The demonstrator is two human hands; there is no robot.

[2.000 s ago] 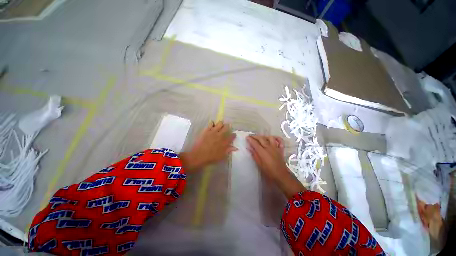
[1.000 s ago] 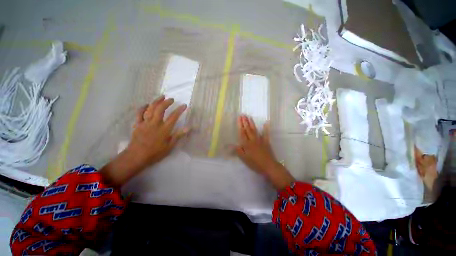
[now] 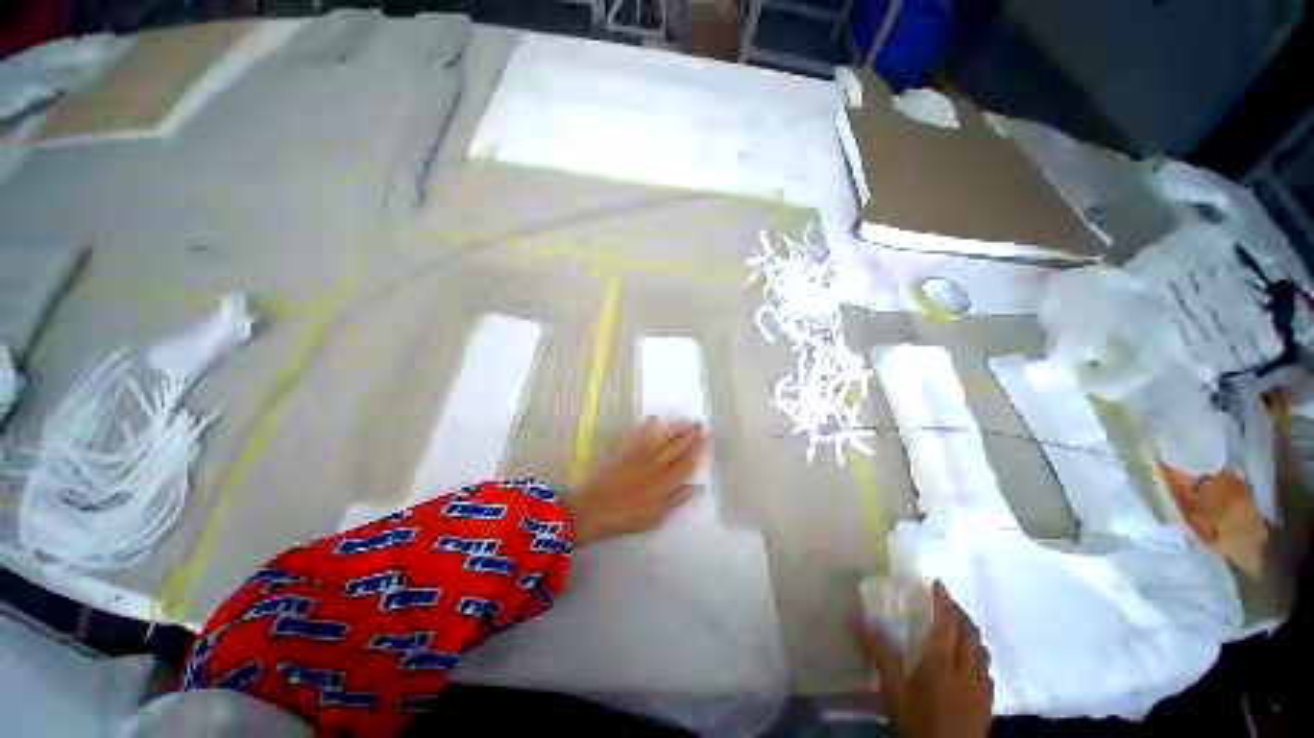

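Observation:
A white strapped garment panel (image 3: 649, 606) lies in front of me, its two straps pointing away from me. My left hand (image 3: 644, 482) rests flat on the right strap (image 3: 673, 375), fingers slightly spread, holding nothing. The left strap (image 3: 483, 392) lies flat, its lower end partly behind my red patterned sleeve. My right hand (image 3: 940, 666), cut off by the bottom edge, is right of the panel. Its thumb and fingers are around a translucent whitish object that looks like the glue bottle (image 3: 899, 611). Its nozzle is not clear.
Short white strips (image 3: 819, 346) lie curled right of the panel, a long strip bundle (image 3: 115, 469) at left. Finished panels (image 3: 1066, 613), a tape roll (image 3: 941, 296) and a brown board (image 3: 973, 180) are at right. An orange-brown shape (image 3: 1222, 516), perhaps another person's hand, is at far right.
My left hand has moved from the left strap to the right strap. My right hand has left that strap, moved down and right, and closed around the bottle-like object. The straps now lie farther down the panel's view.

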